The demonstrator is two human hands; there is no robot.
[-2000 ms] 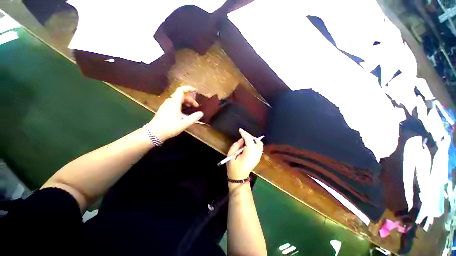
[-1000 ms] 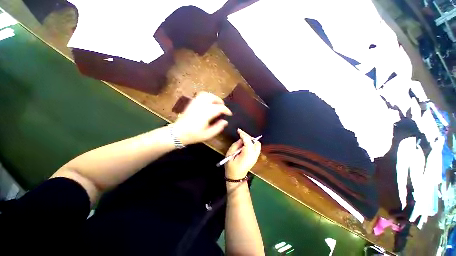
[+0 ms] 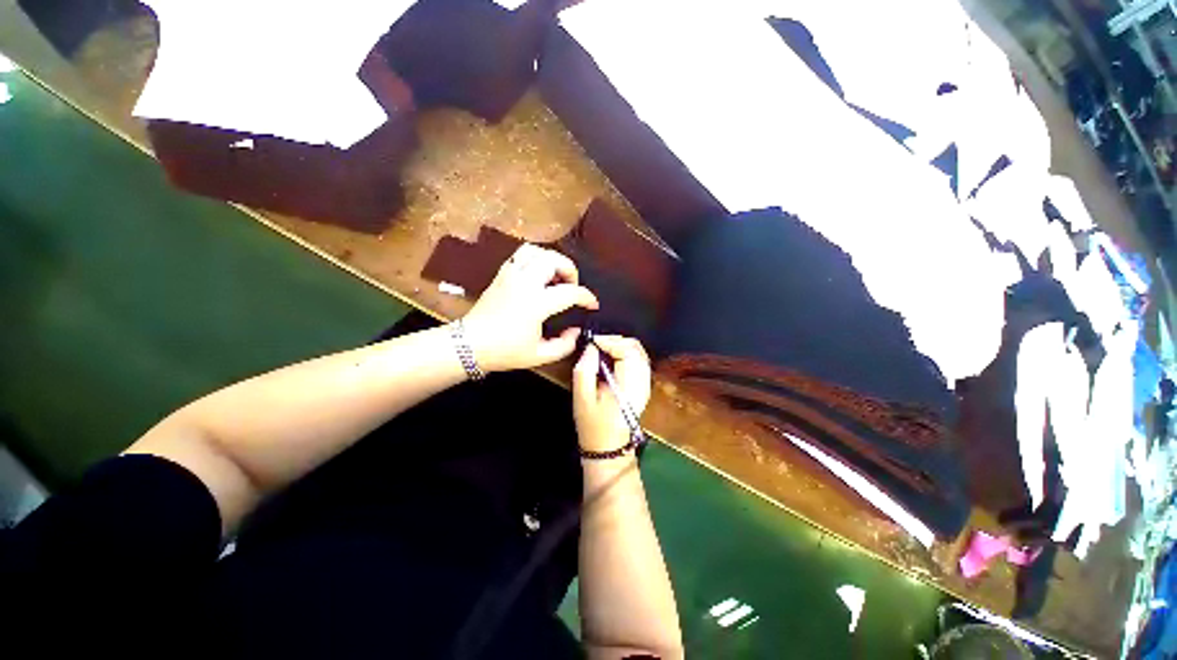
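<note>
My right hand [image 3: 612,387], with a dark beaded bracelet, holds a thin pen-like tool [image 3: 620,397], its tip at the dark fabric by the table edge. My left hand [image 3: 523,313], with a metal bracelet, rests with bent fingers on the dark cut piece [image 3: 613,264], close to the tool tip. Its fingertips hide whether it pinches a ply. A small red-brown cut-piece stack [image 3: 472,255] lies to the left of my left hand. The thick black bundle of cut pieces [image 3: 787,297] lies to the right, its layered red-brown edges facing me.
Large dark blocks with white tops [image 3: 271,65] stand at the far left and far side [image 3: 800,142]. A white strip [image 3: 858,487] lies along the bundle. A pink scrap [image 3: 991,552] and white offcuts [image 3: 1039,413] lie at the right. The wooden table [image 3: 503,174] borders a green floor.
My left hand first moved right from the small stack onto the dark piece. In my right hand the tool has turned from lying sideways to pointing its tip at the fabric.
</note>
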